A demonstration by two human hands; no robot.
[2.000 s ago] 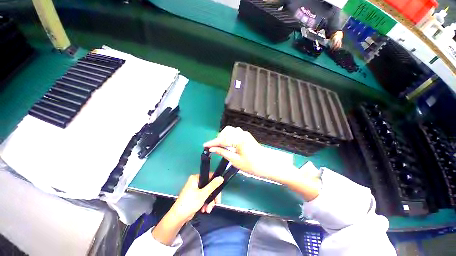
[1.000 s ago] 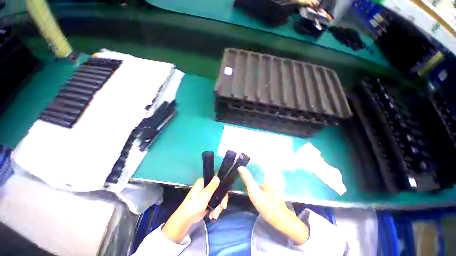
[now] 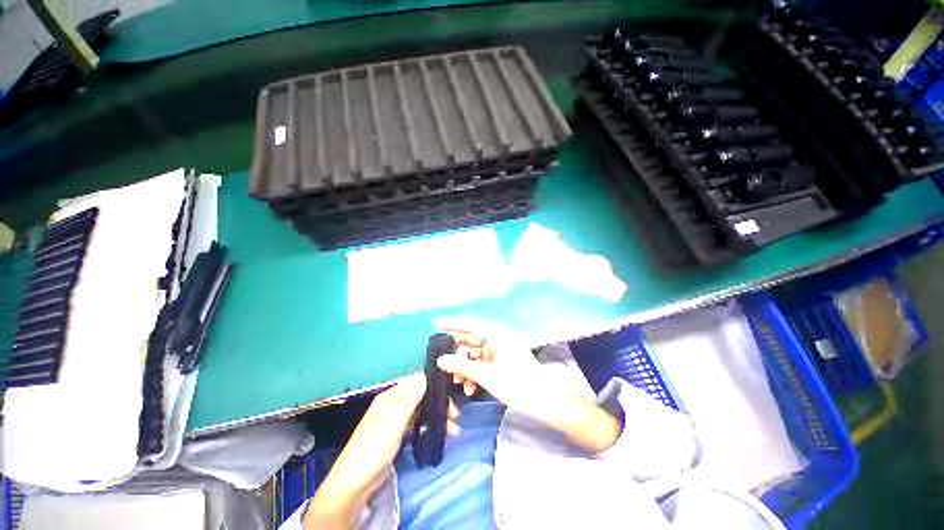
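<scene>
Slim black housings (image 3: 435, 406) are held together upright over my lap, in front of the bench edge; I cannot tell how many. My left hand (image 3: 406, 406) is closed around their middle. My right hand (image 3: 484, 362) has its thumb and fingers on their upper end. A flat white paper sheet (image 3: 424, 275) lies on the green mat beyond my hands. A crumpled white cloth (image 3: 564, 265) lies at its right. Behind the sheet stands a stack of dark grooved trays (image 3: 409, 119) with a white label; the top grooves look empty.
At left, a white layered liner pile (image 3: 114, 248) bears a row of black bars (image 3: 52, 295), with loose black housings (image 3: 199, 305) at its right edge. At right, angled trays (image 3: 740, 223) hold black parts. Blue crates (image 3: 828, 455) with white liner stand below the bench at right.
The view has swung right. The fanned housings are now together. My right hand has moved from beside them onto their upper end.
</scene>
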